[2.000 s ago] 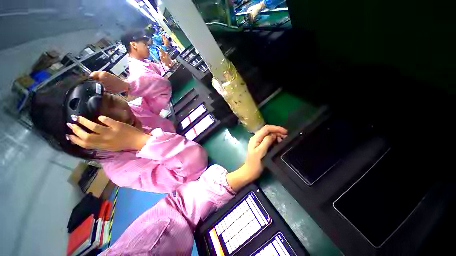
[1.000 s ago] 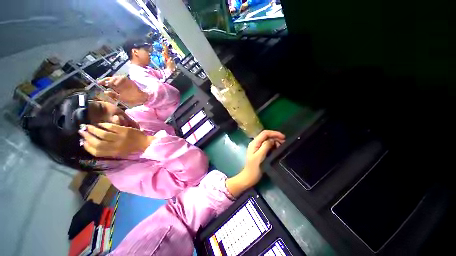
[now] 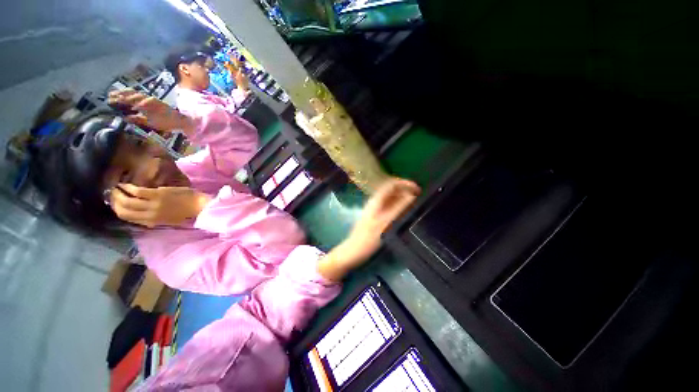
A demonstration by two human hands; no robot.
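My left hand (image 3: 391, 205), in a pink sleeve, is blurred, fingers bent, at the near corner of the black rear foam tray (image 3: 421, 277), beside the taped post. No object shows in it, and its grip is unclear. Two unlit smartphones (image 3: 563, 295) lie in that tray. A black phone tray (image 3: 375, 346) at the bottom holds two smartphones with lit white screens (image 3: 356, 337), cut off below; one shows an orange bar. My right hand is not in view.
A bench post (image 3: 337, 134), wrapped in yellowish tape, rises behind my hand. A neighbour in pink (image 3: 230, 237) sits at left, both hands near the head; another person (image 3: 195, 84) is behind. Lit phones (image 3: 291, 190) lie in a black tray beyond. Green mat (image 3: 429, 157) shows.
The view has shifted, so most things sit slightly further left and up. My left hand has blurred at the tray corner. The neighbour's head and raised hands have moved.
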